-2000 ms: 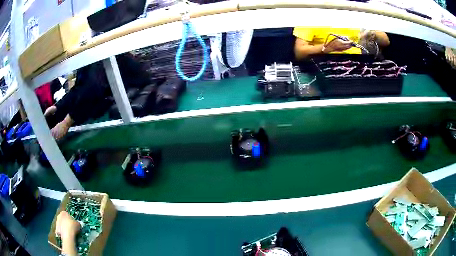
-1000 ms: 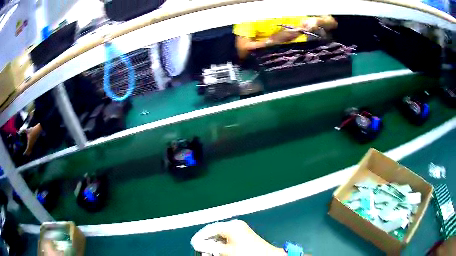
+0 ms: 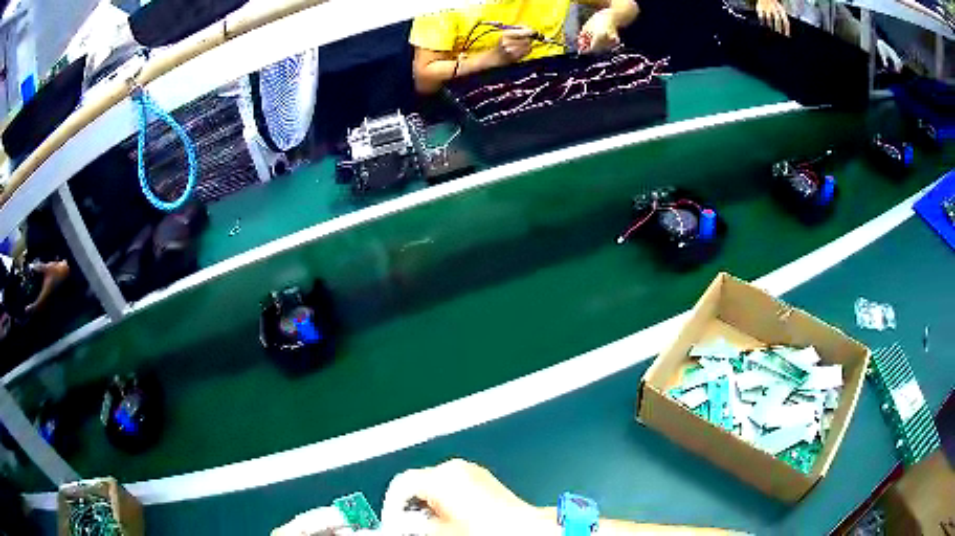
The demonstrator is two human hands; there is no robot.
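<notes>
My left hand [image 3: 312, 521] is at the bottom edge, mostly cut off. A small green circuit board [image 3: 357, 510] stands up at its fingers, between my two hands; it looks held by the left hand. My right hand [image 3: 448, 500], with a blue band at the wrist, is just right of the board, fingers curled down. A small dark spot shows between its fingers; I cannot tell what it is or whether the hand grips anything. What lies below both hands is cut off by the frame.
The small carton of green boards [image 3: 96, 511] is at bottom left. The larger carton [image 3: 670, 403] of white and green pieces stands right of my hands, beside a ribbed green panel [image 3: 907, 403] and clear bag [image 3: 875, 314]. Black units [image 3: 681, 225] sit on the belt beyond the white rail [image 3: 419, 429].
The view has swung right. My left hand has come from the small carton to beside my right hand, and a green board now shows there. The black unit seen earlier at the bottom is out of view.
</notes>
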